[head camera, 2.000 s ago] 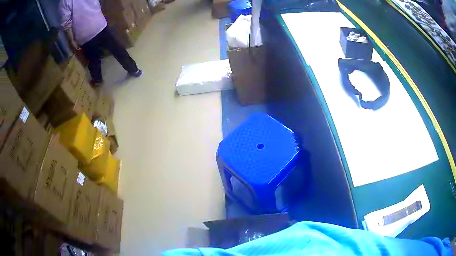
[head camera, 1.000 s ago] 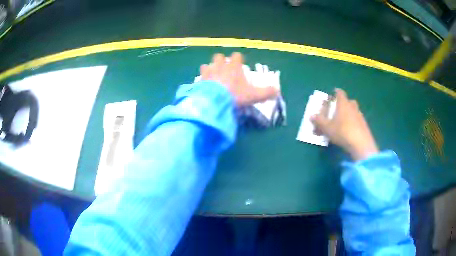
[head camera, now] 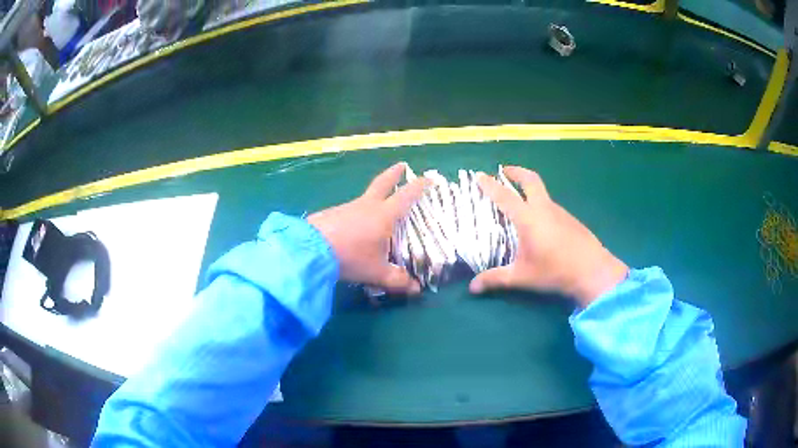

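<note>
A bundle of white packets (head camera: 455, 223) stands on edge on the green bench, its white edges ragged and fanned. My left hand (head camera: 372, 232) presses its left side, fingers at the back and thumb at the front. My right hand (head camera: 547, 236) presses its right side in the same way. Both hands wear no gloves and come out of light-blue sleeves. The packets' flat faces and strips are mostly hidden between the hands.
A white sheet (head camera: 166, 254) lies at the left with a black device and loop (head camera: 74, 267) on it. Thin yellow rubber bands (head camera: 778, 241) lie at the far right. Beyond the yellow trim (head camera: 420, 137), a silvery ring-like piece (head camera: 561, 39) sits on the dark green belt.
My right hand has moved left from the separate packet to the bundle's right side. My left hand has shifted to its left side. The bundle is now squeezed between both hands.
</note>
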